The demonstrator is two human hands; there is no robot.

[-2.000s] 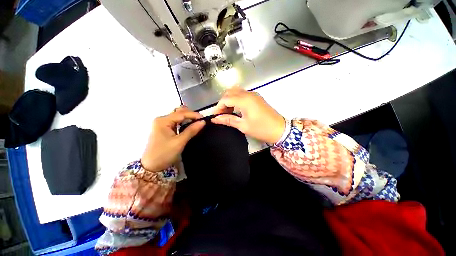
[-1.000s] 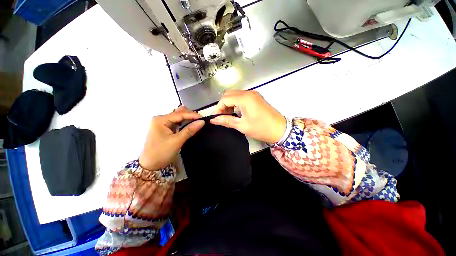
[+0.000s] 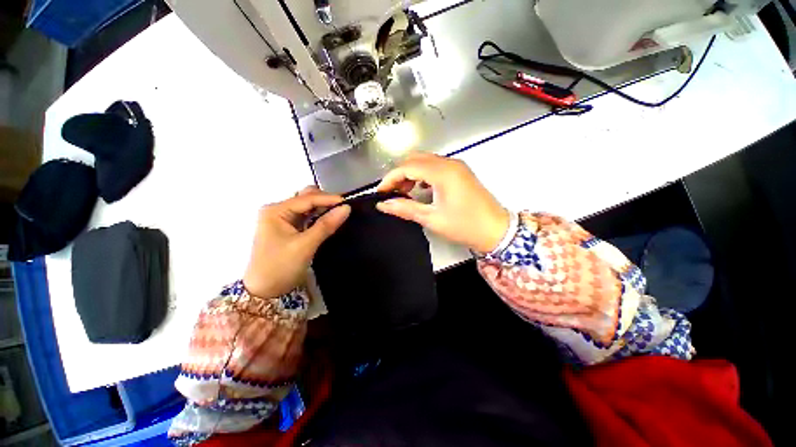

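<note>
A black fabric piece [image 3: 377, 271] hangs from my two hands at the front edge of the machine table. Its top edge is pinched between fingers and thumbs, and its lower part merges with dark clothing. My left hand [image 3: 292, 240] grips the left part of this edge. My right hand [image 3: 449, 202] grips the right part, a little apart from the left. The presser foot and needle area [image 3: 371, 109] is just beyond my hands under a bright lamp spot. Thread ends cannot be made out.
Thread snips [image 3: 545, 88] with red handles lie on the machine bed plate [image 3: 497, 105], tied to a black cord. Stacked black pieces [image 3: 120, 281] and two black caps [image 3: 118, 144] [image 3: 57, 205] lie at the left. Blue crates [image 3: 74, 19] stand beyond the table's left side.
My right hand has shifted slightly up and right along the edge, so the gap between my hands is wider. The fabric stays in both hands.
</note>
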